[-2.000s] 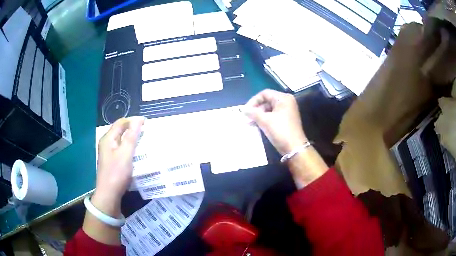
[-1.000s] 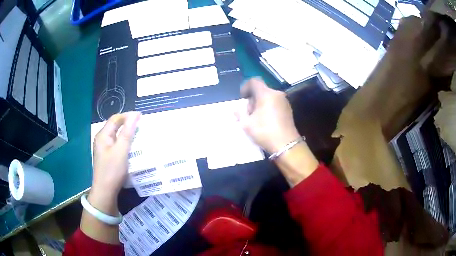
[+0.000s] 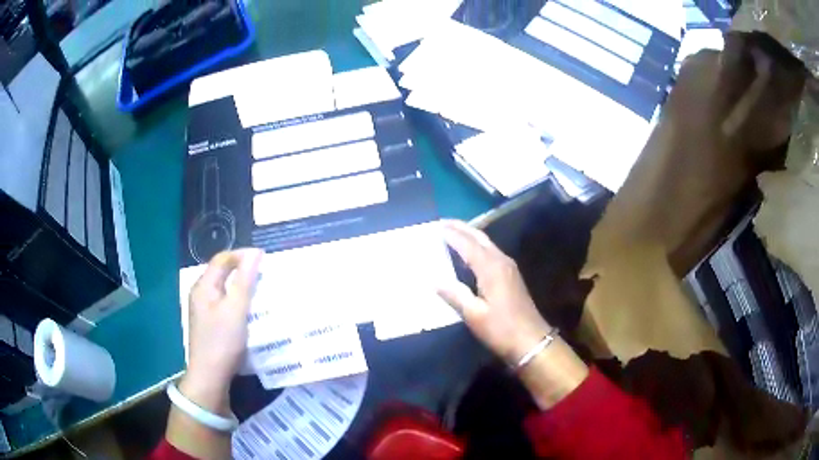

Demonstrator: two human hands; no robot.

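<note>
A flat black-and-white box blank [image 3: 314,269] with three white rectangles and a headphone outline lies in front of me. My left hand [image 3: 224,310] is at the blank's lower left, thumb and fingers closed on the label sheet [image 3: 310,355]. The sheet lies over the blank's lower edge, and its barcode rows curl down to my lap. My right hand [image 3: 489,292] is at the blank's right edge, thumb and fingers apart, with no label visible in it.
Stacked box blanks [image 3: 530,81] lie at the upper right, beside crumpled brown paper [image 3: 647,234] around bundled blanks [image 3: 754,296]. Erected boxes [image 3: 67,189] stand at left. A white roll [image 3: 76,359] is at the bench edge. A blue tray [image 3: 184,54] holds black items. A red object [image 3: 413,440] is at my lap.
The view has tilted up, so the bench things sit lower and more of the blue tray shows. My right hand's thumb and fingers have moved apart.
</note>
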